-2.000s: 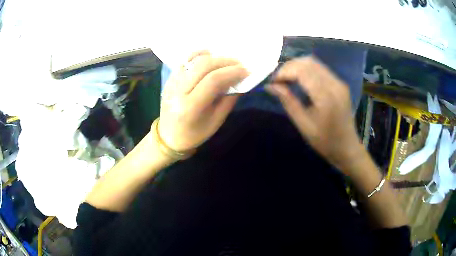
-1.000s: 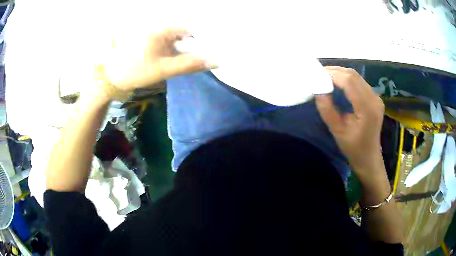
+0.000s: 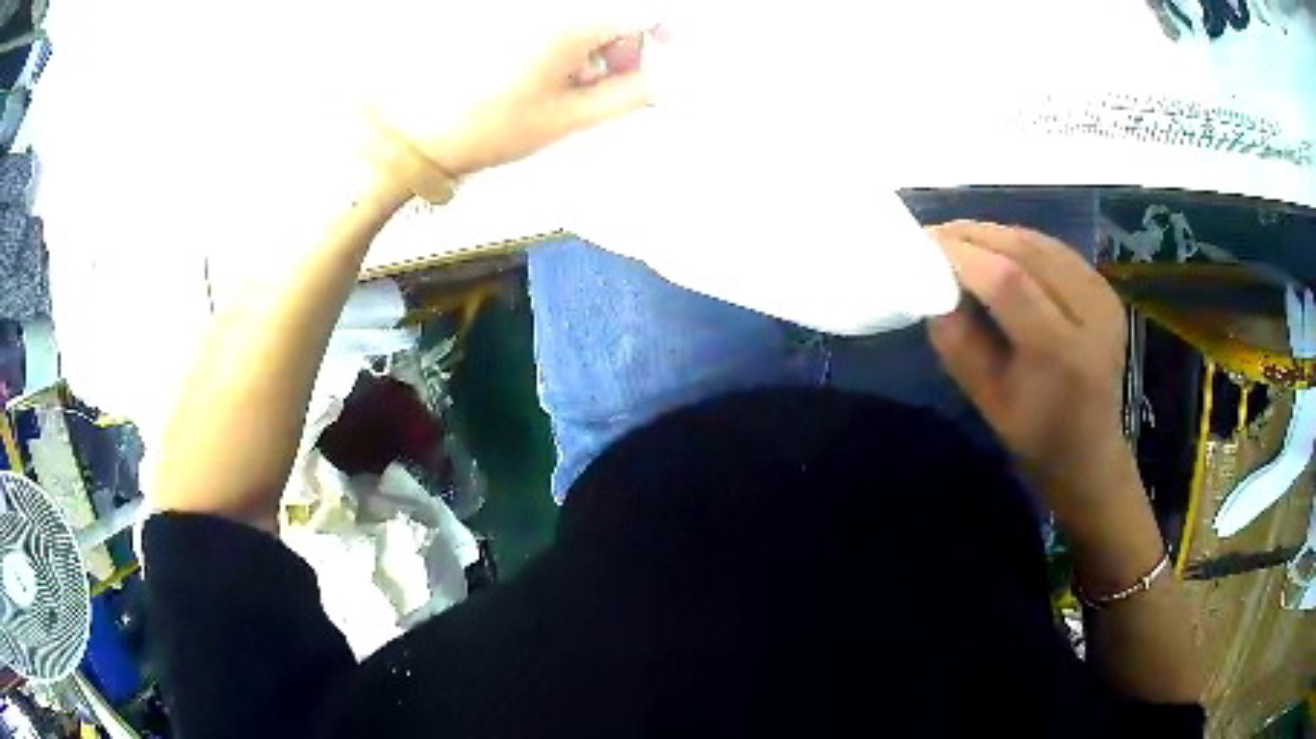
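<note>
A white garment piece (image 3: 808, 267) hangs over the table's front edge above the lap, its lower edge curved. My right hand (image 3: 1032, 325) grips its right corner between thumb and fingers. My left hand (image 3: 556, 101) is over the table at the upper left, thumb and fingers close together on white cloth. The glare there hides where the cloth ends and the white tabletop begins.
The table's front edge (image 3: 462, 256) runs across above my lap. Crumpled white cloth (image 3: 383, 556) lies below the table at left, near a fan (image 3: 41, 578). A yellow frame (image 3: 1201, 462), cardboard and hanging white strips (image 3: 1277, 469) are at right. Black handles (image 3: 1220, 15) show at top right.
My hands have moved apart from close together above the lap. My left hand has gone up and over the table. The white piece is spread wider, its right corner in my right hand.
</note>
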